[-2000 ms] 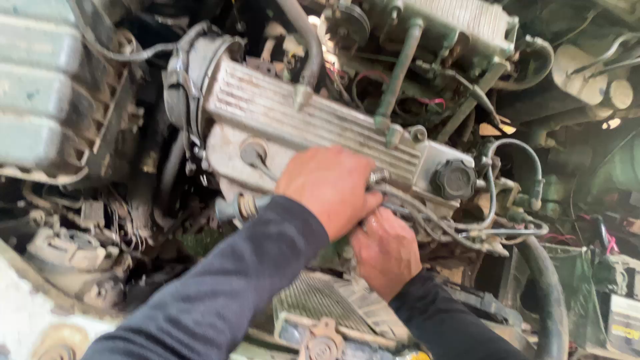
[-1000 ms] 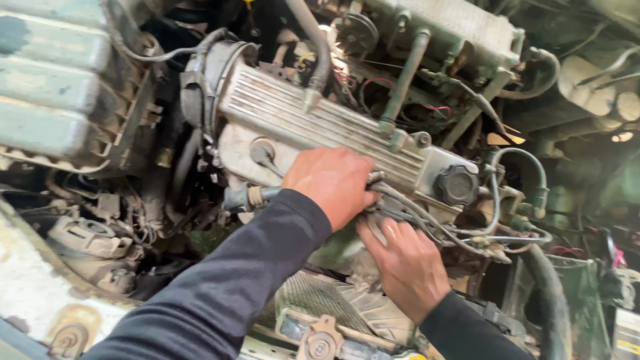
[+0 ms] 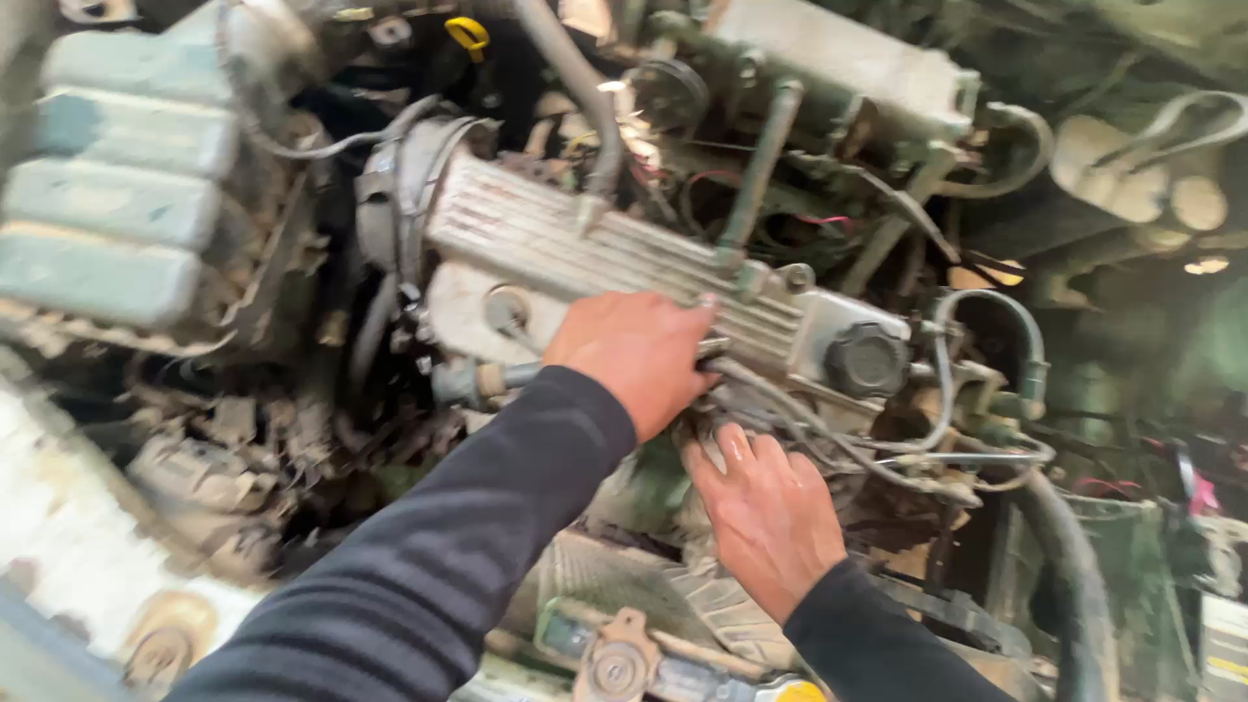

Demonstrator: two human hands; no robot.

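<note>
My left hand (image 3: 632,359) lies over the near edge of the ribbed metal valve cover (image 3: 609,255), its fingers curled beside a small metal piece (image 3: 715,345) at the end of the spark plug leads (image 3: 799,414). Whether it grips that piece is hidden. Lower and to the right, my right hand (image 3: 765,512) reaches down beside the engine below the leads, its fingertips partly out of sight; what they touch cannot be told. The black oil filler cap (image 3: 866,358) sits on the cover's right end. The picture is blurred.
A ribbed air filter housing (image 3: 112,185) is at the upper left. The radiator cap (image 3: 618,669) is at the bottom, near my right sleeve. A thick black hose (image 3: 1071,575) runs down on the right. A yellow dipstick handle (image 3: 468,36) shows at the top.
My right hand was close beside my left hand two seconds ago; it has moved down and to the right, away from it. My left hand has stayed at the valve cover's edge.
</note>
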